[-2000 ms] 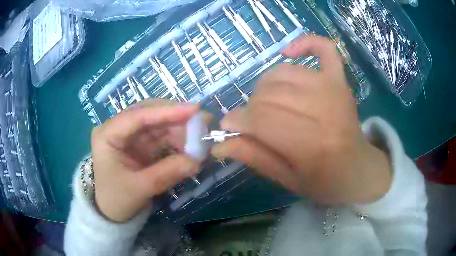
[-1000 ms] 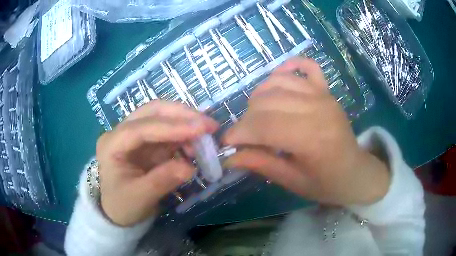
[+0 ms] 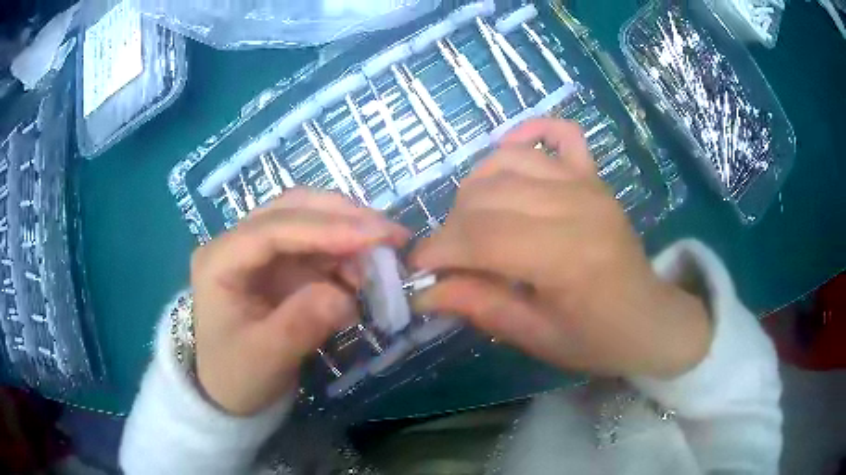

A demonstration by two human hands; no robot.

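Observation:
My left hand (image 3: pixel 269 297) pinches a pale, soft-looking piece (image 3: pixel 385 289) between thumb and fingers. My right hand (image 3: pixel 557 250) is just right of it and pinches a short silver and white shaft (image 3: pixel 422 281), whose near end meets or nearly meets the pale piece; whether they touch cannot be told. Both hands are held over the lower part of the clear blister tray (image 3: pixel 190 186). Metal shafts (image 3: pixel 369 139) lie in the tray, crosswise to long pale strips (image 3: pixel 269 139). My fingers hide part of the held shaft and of the tray.
A clear tub heaped with shafts (image 3: pixel 714 111) is at the right. A tub of white parts (image 3: pixel 756 14) is at the upper right edge. A clear bag (image 3: pixel 278 19), a labelled box (image 3: pixel 130 83) and a second tray (image 3: pixel 42 250) lie at the top and left on the green bench.
The pale piece has tilted and moved slightly right and down with my left hand. The shaft shows less between my hands than two seconds ago. The view has shifted slightly.

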